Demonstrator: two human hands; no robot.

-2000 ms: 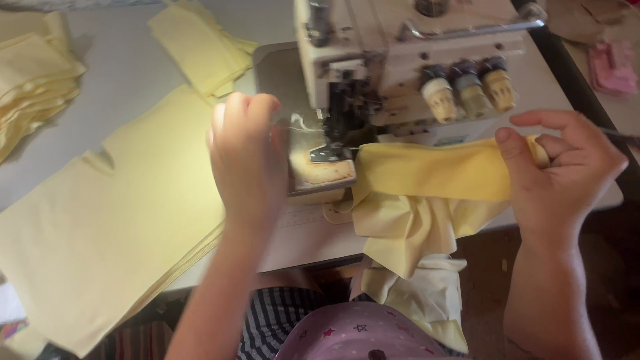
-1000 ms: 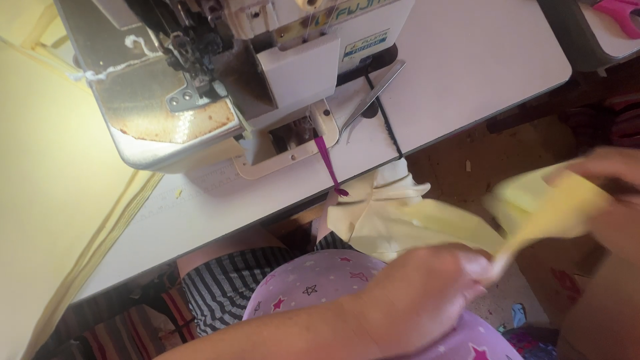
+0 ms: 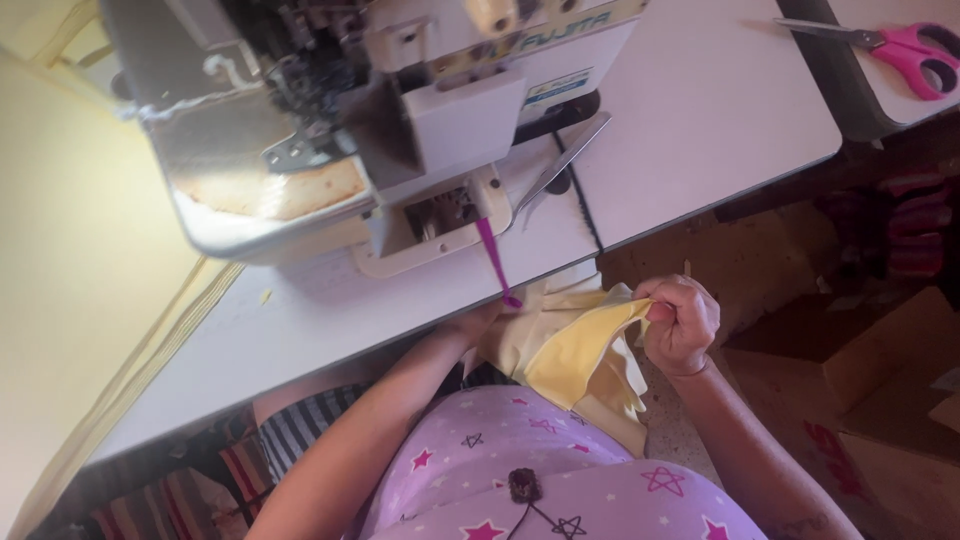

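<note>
My right hand (image 3: 681, 321) grips the edge of a piece of yellow fabric (image 3: 581, 352) beyond the table's front edge, above my lap. Paler folds of the same cloth hang below and behind it. My left hand (image 3: 487, 316) reaches to the left side of the bunched cloth, near the table edge; its fingers are mostly hidden, so its grip cannot be told. Just above it, a purple strip (image 3: 491, 255) hangs from the front opening of a Fujita overlock sewing machine (image 3: 465, 127). No fabric lies under the presser foot (image 3: 300, 154).
Metal tweezers (image 3: 559, 172) lie right of the machine's opening, near a black cord (image 3: 581, 199). Pink-handled scissors (image 3: 892, 52) rest at the upper right. Layered pale yellow fabric (image 3: 82, 247) covers the table's left side. A cardboard box (image 3: 862, 360) stands on the floor at right.
The yellow fabric, earlier beside the machine's needle area, is now over my lap. My left hand has moved from the machine's left side to the hanging cloth. The view has shifted toward the lap.
</note>
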